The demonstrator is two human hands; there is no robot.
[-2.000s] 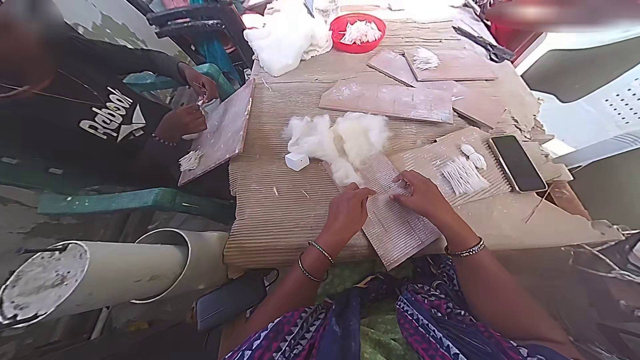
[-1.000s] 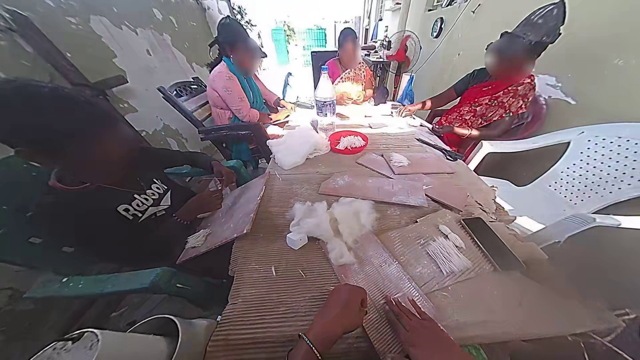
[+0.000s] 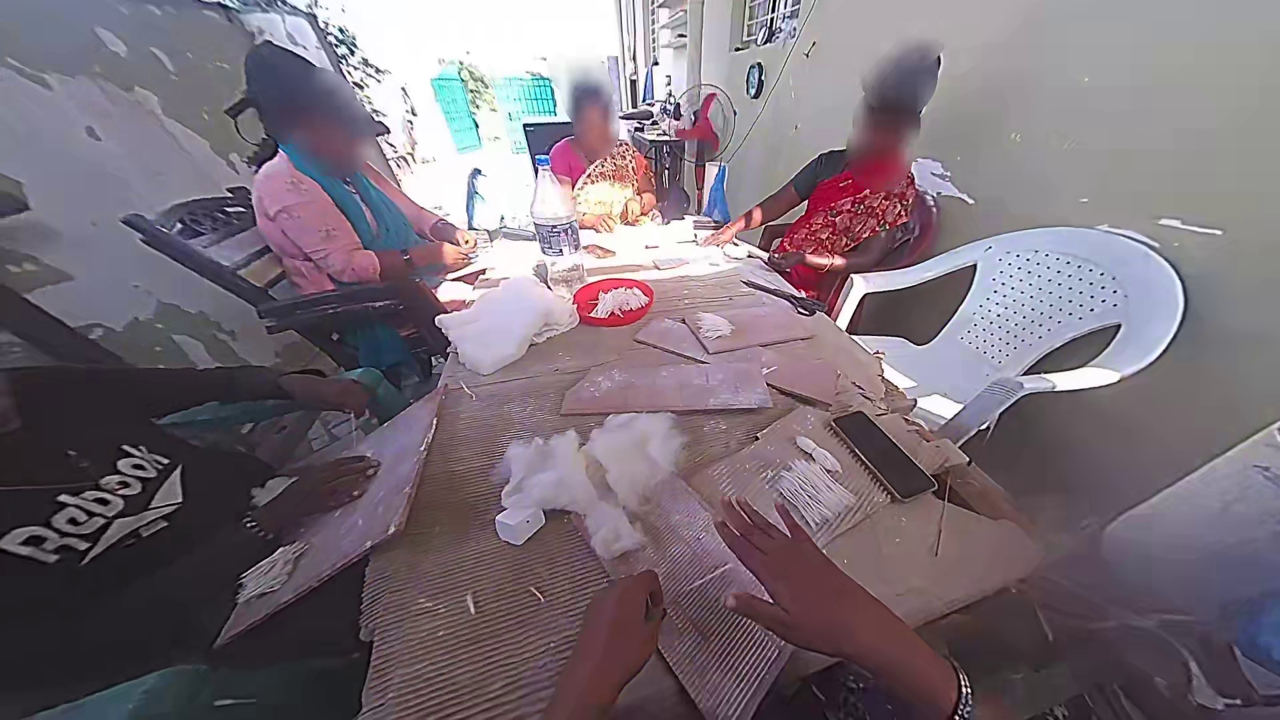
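Observation:
My left hand (image 3: 618, 625) is curled at the left edge of a ridged board (image 3: 715, 620); whether its fingers hold anything cannot be seen. Fingers spread, my right hand (image 3: 800, 580) is over the right side of that board, with no object visible in it. Fluffy white cotton (image 3: 590, 475) lies at the board's far end, beside a small white block (image 3: 519, 524). To the right, thin white cotton wicks (image 3: 812, 492) and a small bundle (image 3: 818, 453) rest on another ridged sheet (image 3: 740, 460), beside a black smartphone (image 3: 884, 455).
Farther off are flat boards (image 3: 665, 388), a red bowl of wicks (image 3: 613, 302), a cotton heap (image 3: 507, 323), a plastic bottle (image 3: 558, 225) and dark scissors (image 3: 783, 296). A person at left works on a tilted board (image 3: 385, 490). Several people sit beyond; a white chair (image 3: 1020, 310) stands right.
The view has tilted up strongly since the first frame. Two seconds ago my hands were together at the cotton; now they are apart, my right hand with its fingers spread over the board.

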